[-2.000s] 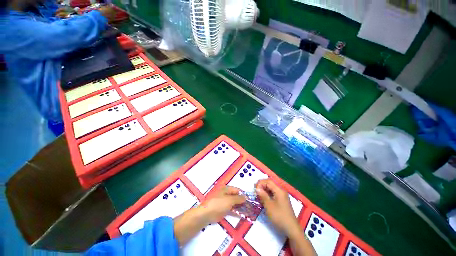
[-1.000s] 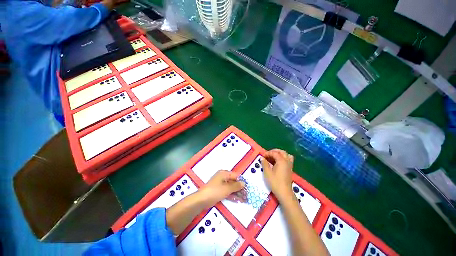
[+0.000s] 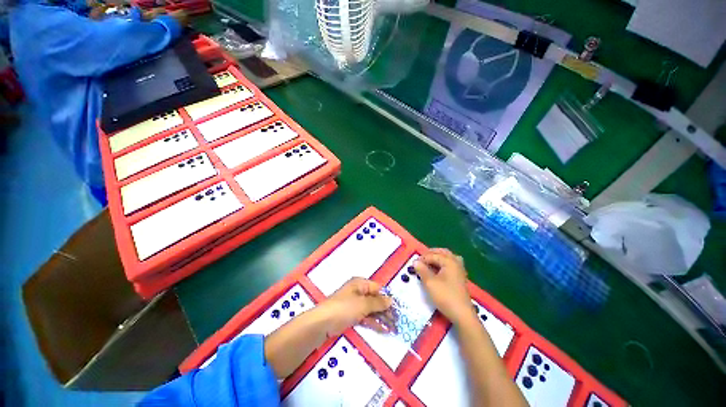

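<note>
A red-orange foam tray (image 3: 368, 219) lies in front of me with white phones or back covers in its pockets, dark camera dots at one end of each. My left hand (image 3: 360, 306) pinches a clear, bluish shiny sheet (image 3: 404, 318) over the middle phone (image 3: 388, 350). My right hand (image 3: 443, 280) has its fingertips down at that phone's camera dots (image 3: 408, 273). The fingertips are close together; whether they hold a small piece cannot be seen.
A stack of similar trays (image 3: 231, 211) stands at the left, with a black flat box (image 3: 155, 89) on it. A person in a blue sleeve (image 3: 95, 48) is beyond. A carton (image 3: 95, 310) is at lower left. Plastic bags (image 3: 517, 222), a fan (image 3: 346, 28) and a rail (image 3: 557, 56) are at the back.
My right hand went from beside my left hand at the sheet to the phone's camera dots and stays there. The sheet now hangs spread over the phone. The view has shifted slightly.
</note>
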